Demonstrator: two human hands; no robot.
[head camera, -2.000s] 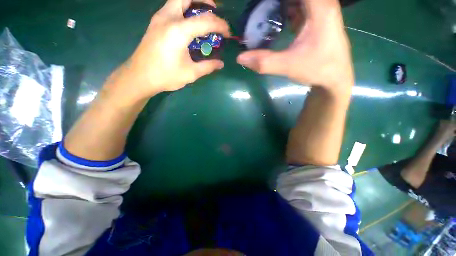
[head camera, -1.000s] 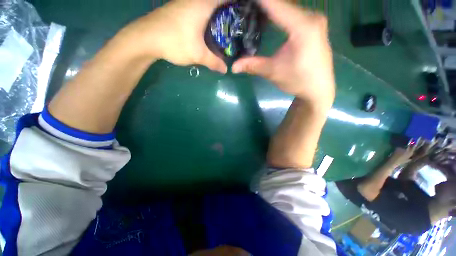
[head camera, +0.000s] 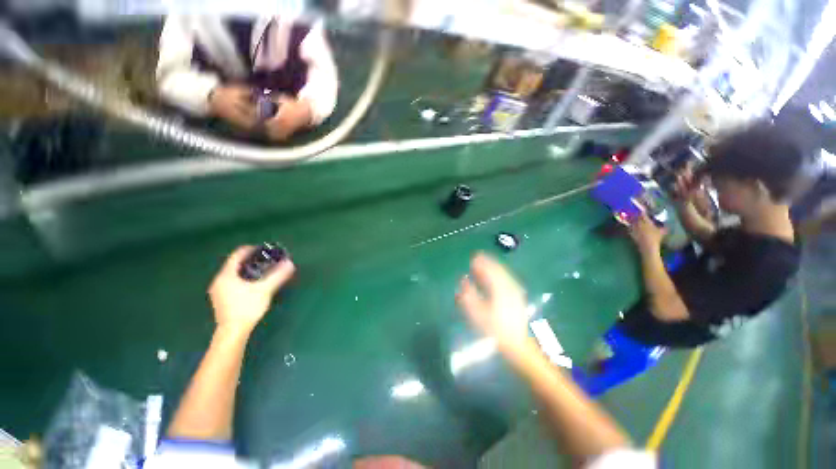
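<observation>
My left hand (head camera: 240, 295) is raised at centre left over the green bench and holds a short black round unit (head camera: 263, 261), with its open or dark face turned up. Blur hides its details. My right hand (head camera: 495, 298) is right of centre, apart from the unit, with fingers partly curled and nothing seen in it. A black cylinder (head camera: 458, 201) stands on the bench beyond my hands. A small black disc with a pale centre (head camera: 506, 241) lies just beyond my right hand.
A clear plastic bag (head camera: 92, 426) lies at the lower left. A small ring (head camera: 290, 360) and a white slip (head camera: 544, 337) lie nearer. A person in black (head camera: 733, 275) works at the right by a blue box (head camera: 618, 190). Another person's hands (head camera: 261, 110) show across the bench.
The view has lifted to show the far bench and people. My hands, together around the unit before, are now apart; the unit stays in my left hand and my right hand has let go.
</observation>
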